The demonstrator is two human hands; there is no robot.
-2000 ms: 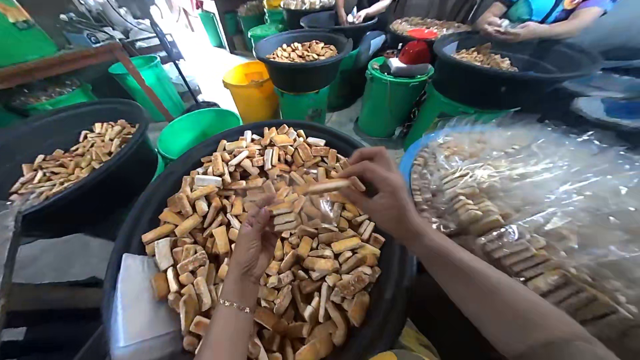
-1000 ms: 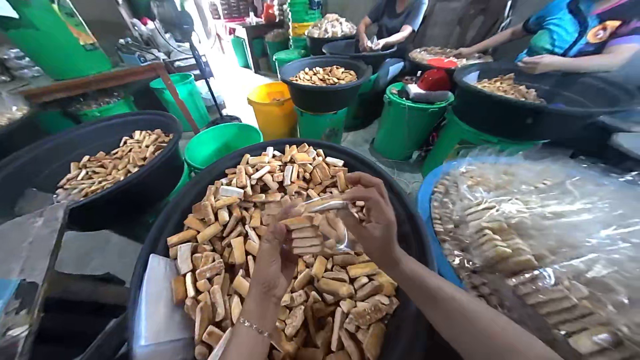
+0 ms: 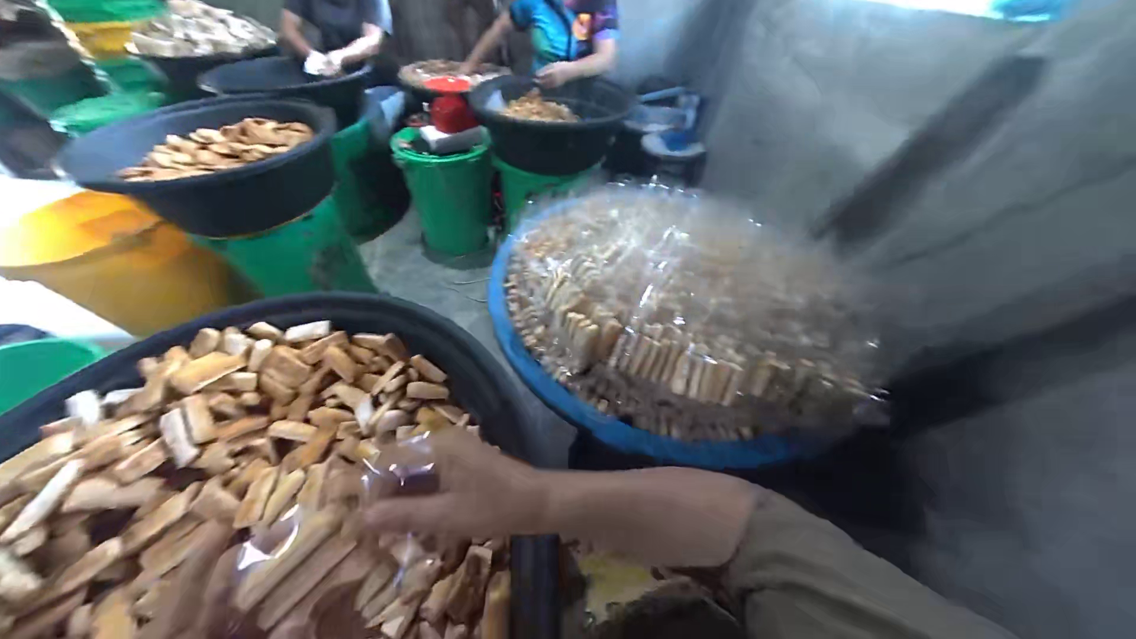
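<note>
A black tub (image 3: 524, 426) in the lower left is heaped with loose baked biscuit sticks (image 3: 266, 390). Over the heap, my right hand (image 3: 453, 488) has its fingers curled on the clear plastic of a bag. My left hand (image 3: 191, 577), blurred at the bottom edge, is around the lower part of that clear bag (image 3: 297, 564), in which several biscuit sticks lie side by side. Right of the black tub, a blue-rimmed basin (image 3: 568, 404) holds a pile of filled clear bags (image 3: 674, 346).
A yellow bucket (image 3: 133, 266) and a second black tub of biscuits (image 3: 257, 200) stand at the left. Behind are a lidded green bucket (image 3: 448, 200) and another black tub (image 3: 550, 146). Two people (image 3: 568, 44) (image 3: 333, 35) work at the back. A grey wall (image 3: 1003, 177) rises at the right.
The view has swung right and now shows the grey wall. The clear bag, earlier between both hands with biscuits in it, is now lower in the view.
</note>
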